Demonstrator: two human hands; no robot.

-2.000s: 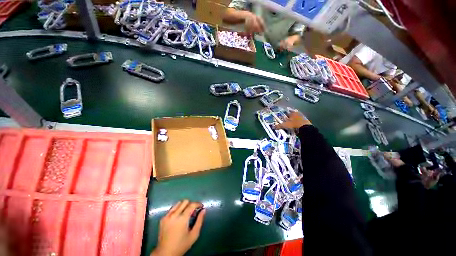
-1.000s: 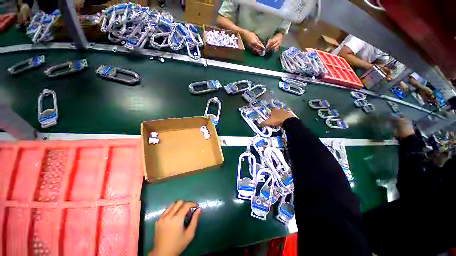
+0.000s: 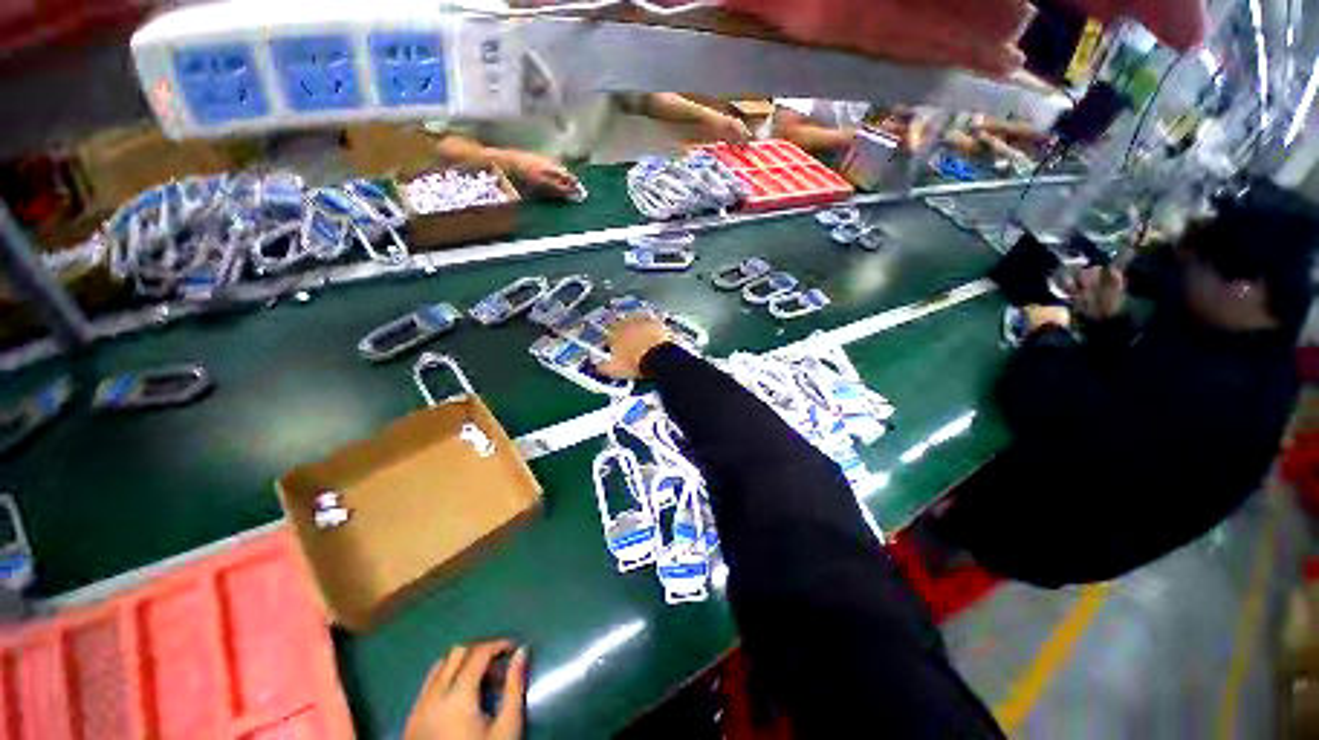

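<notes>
My right hand (image 3: 634, 347), in a black sleeve, lies on a group of looped products (image 3: 582, 357) at the belt's near edge; its fingertips are partly hidden, so its grip cannot be told. My left hand (image 3: 460, 694) is low at the bottom edge, with a small dark object (image 3: 498, 682) between thumb and fingers. A heap of looped products with blue-and-white ends (image 3: 680, 518) lies below and right of my right hand, partly behind my sleeve. The cardboard box (image 3: 420, 506) between my hands and the tray holds a few white parts (image 3: 330, 509).
A pink-red parts tray (image 3: 188, 643) is at lower left. Loose loops (image 3: 411, 331) lie along the green belt (image 3: 289, 390). A power strip (image 3: 326, 72) hangs overhead. A person in black (image 3: 1157, 390) sits at right; other people's hands (image 3: 538, 174) work across the belt.
The view has swung right and up, bringing in the power strip and more of the person at right. My right hand stays on the loops; my left hand still has the dark object.
</notes>
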